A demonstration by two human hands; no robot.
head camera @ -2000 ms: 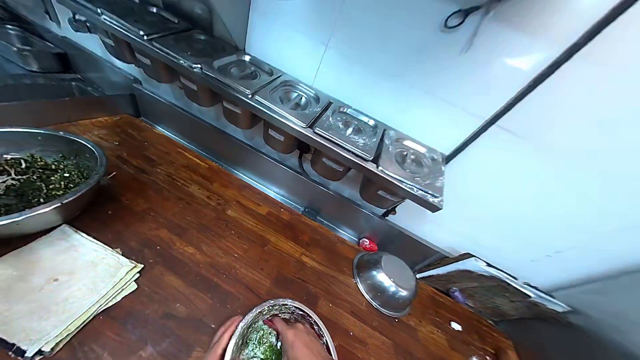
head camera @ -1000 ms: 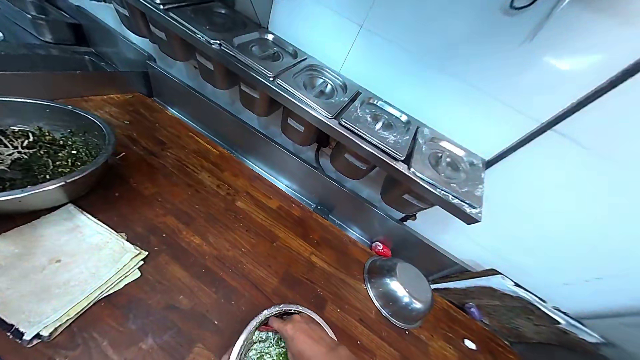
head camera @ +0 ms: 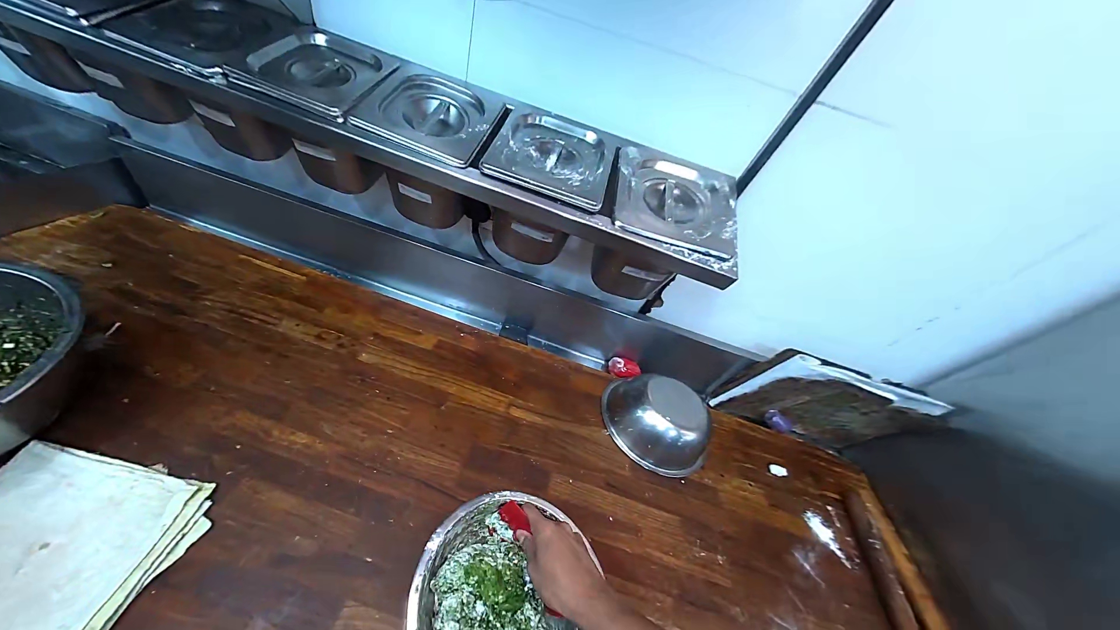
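A steel mixing bowl (head camera: 429, 560) at the bottom centre holds a green, floury mixture (head camera: 486, 582). Into it from the right reaches my right hand (head camera: 560, 560), its fingers closed around a red object (head camera: 514, 518), perhaps a scraper or a handle; most of that object is hidden by the hand and its kind cannot be told. The hand is at the bowl's inner right side, beside the mixture. My left hand is out of view.
An upturned steel bowl (head camera: 658, 425) lies near the back, beside a small red item (head camera: 623, 367). At left are stacked flat sheets (head camera: 105, 534) and a large bowl of chopped greens (head camera: 66, 350). Lidded steel containers (head camera: 547, 157) line a rack above the wooden worktop (head camera: 350, 420).
Two seconds ago both hands were at the mixing bowl; now only my right hand shows. The view has moved closer to the worktop's back right.
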